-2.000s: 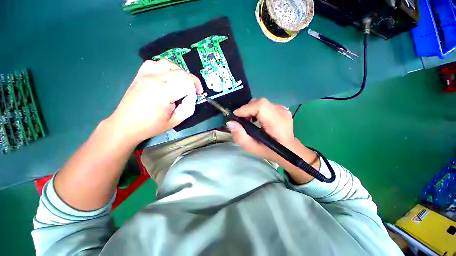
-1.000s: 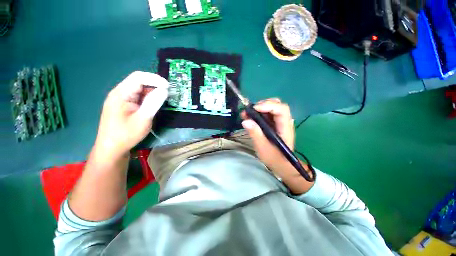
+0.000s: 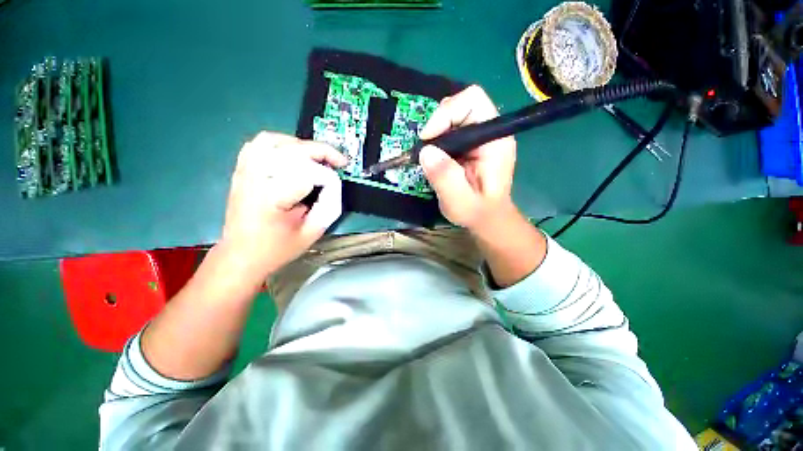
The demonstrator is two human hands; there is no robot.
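Observation:
A green PCB panel (image 3: 342, 116) with two boards side by side lies on a black pad (image 3: 327, 63) in front of me. My right hand (image 3: 471, 158) is shut on the black soldering iron (image 3: 528, 116). Its handle points to the upper right and its metal tip is at the panel's lower rail, near the gap between the boards. My left hand (image 3: 280, 189) is at the panel's lower left, thumb and forefinger pinched close to the tip. Solder wire between these fingers cannot be made out.
A round pot (image 3: 577, 48) and tweezers (image 3: 641, 132) lie beside the black soldering station (image 3: 731, 84), with blue bins (image 3: 782, 141) at far right. Stacked panels (image 3: 66, 128) stand at left. Another green panel edge (image 3: 374, 3) shows at the top. A red stool (image 3: 110, 299) is below left.
The iron has swung from pointing down-right to up-right, and its tip has moved from the right board's upper edge to the lower rail. My left hand has moved back in to the panel's lower left.

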